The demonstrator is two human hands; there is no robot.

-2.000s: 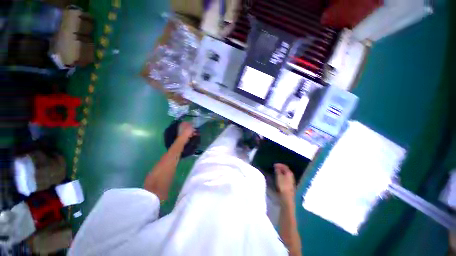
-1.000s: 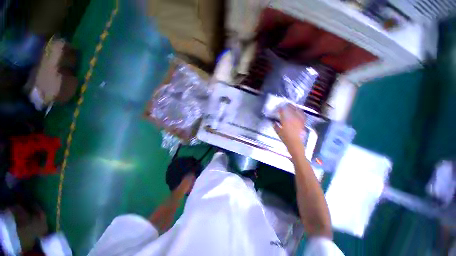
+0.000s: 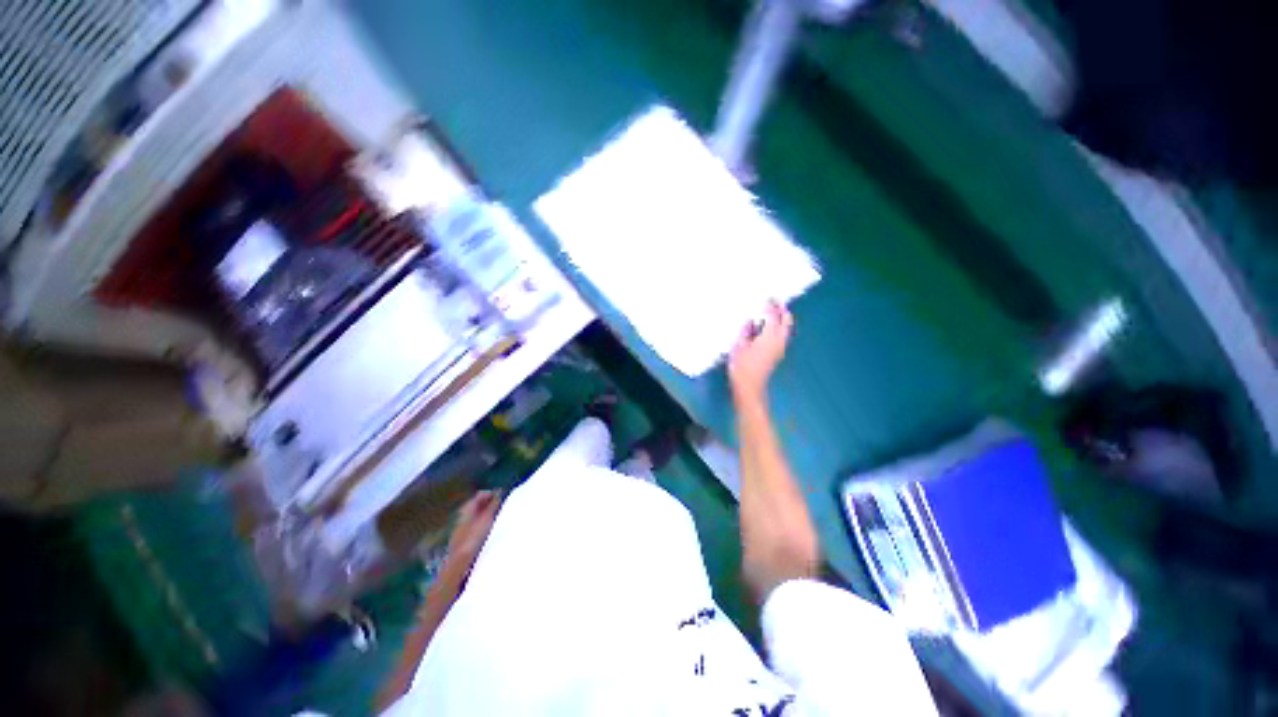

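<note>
A stack of bright white flat bags point(image 3: 666, 238) lies on the green bench. My right hand point(image 3: 761, 340) is at its near corner, fingers bent; I cannot tell if they grip a sheet. My left hand point(image 3: 479, 516) hangs low beside my white clothing, small and blurred; its fingers are unclear. The bar sealer point(image 3: 367, 367) is at the left, its bed bare white. Beyond it a dark product box in glossy film point(image 3: 301, 297) lies on the rollers at the tunnel mouth.
Rust-red heat curtain point(image 3: 154, 259) and white shrink tunnel point(image 3: 351, 70) are at upper left. The control box point(image 3: 484, 252) sits right of the sealer. A blue-topped bench scale point(image 3: 998, 535) with white sheets point(image 3: 1044, 637) is at right. A metal post point(image 3: 753, 91) stands behind the stack.
The view has swung right, bringing the scale in. My right hand has left the box by the sealer and reached the white stack. The wrapped box is now at the tunnel mouth.
</note>
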